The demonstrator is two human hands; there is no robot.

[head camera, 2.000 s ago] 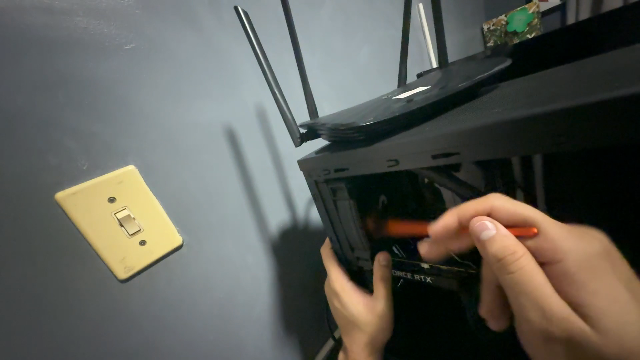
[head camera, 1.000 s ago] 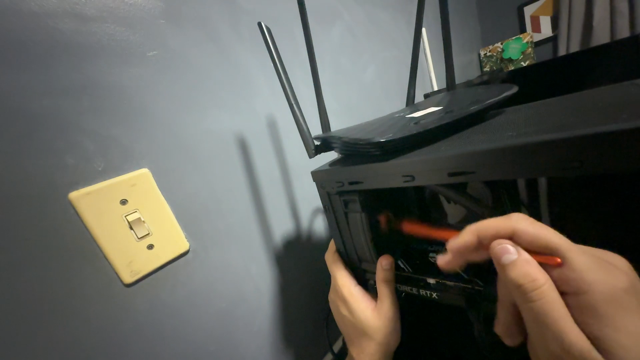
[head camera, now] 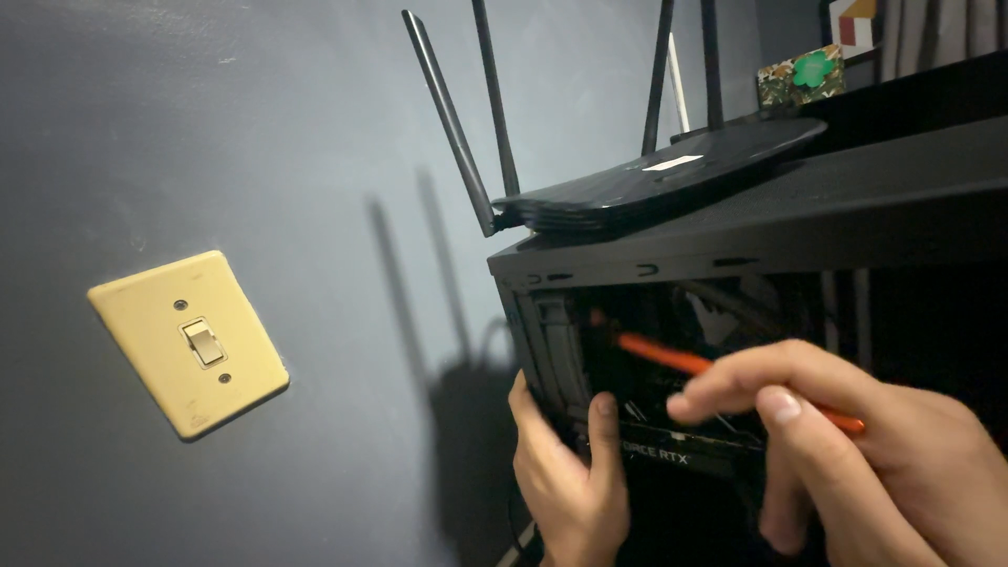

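My right hand (head camera: 850,441) pinches a thin orange-handled brush (head camera: 665,354) between thumb and fingers. The brush's blurred tip reaches into the open side of a black computer case (head camera: 630,264), near the rear frame. My left hand (head camera: 567,480) grips the case's rear edge, fingers outside and thumb inside. Just right of that thumb lies a graphics card (head camera: 654,453) with white lettering on its edge. Whether the brush tip touches a part cannot be told. The inside of the case is dark.
A black router (head camera: 669,177) with upright antennas (head camera: 449,122) rests on top of the case. On the grey wall at left is a yellowish light switch plate (head camera: 189,346). A patterned box-like item with a green flower shape (head camera: 811,69) stands behind, near a curtain (head camera: 937,35).
The brush stays in my right hand, and its tip has shifted slightly within the case opening. My left hand keeps its grip on the case edge.
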